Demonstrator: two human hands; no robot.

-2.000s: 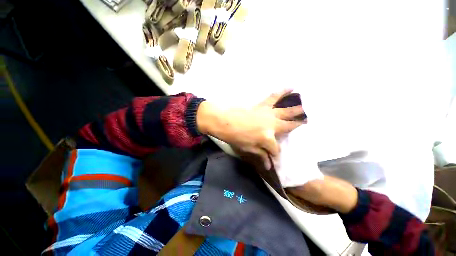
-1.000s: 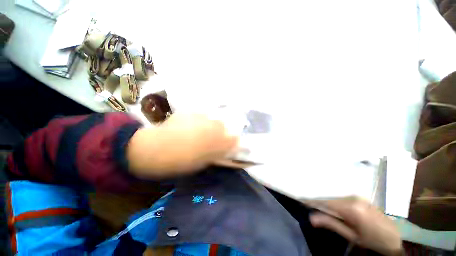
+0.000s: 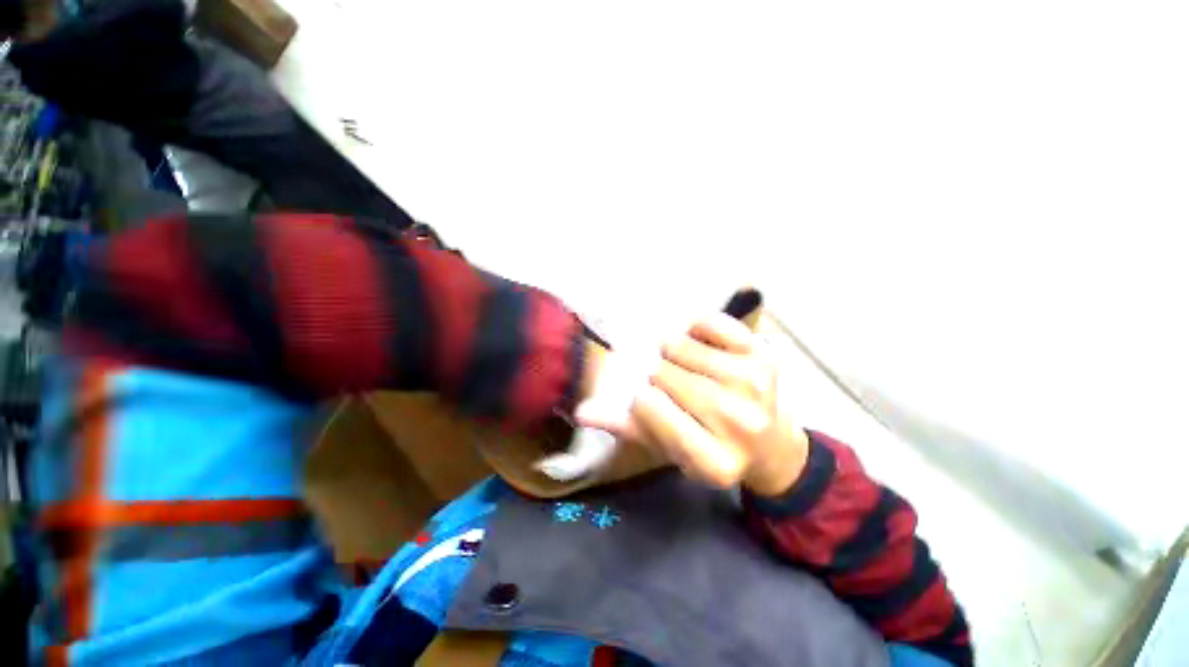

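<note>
A brown bag [image 3: 519, 450] is held near my chest at the table edge. Its rim curves below my wrists, and a dark-lined end shows above my right fingers. Crumpled white paper [image 3: 582, 454] shows at its opening. My right hand [image 3: 720, 401] is curled closed on the bag's upper side. My left hand [image 3: 613, 395] meets it from the left. It is blurred and mostly hidden by my sleeve and right hand, so its grip cannot be told.
The white table [image 3: 678, 143] spreads ahead and to the right. Another person's dark sleeve [image 3: 248, 111] reaches along its left edge, near a brown item [image 3: 248, 26] at the top left. A pale-blue edged thing [image 3: 1167, 619] shows at the bottom right.
The view has swung, and the strap bundles and waiting bags have left it. My hands, apart one second ago, are now together at the brown bag. Another person's arm has come into view.
</note>
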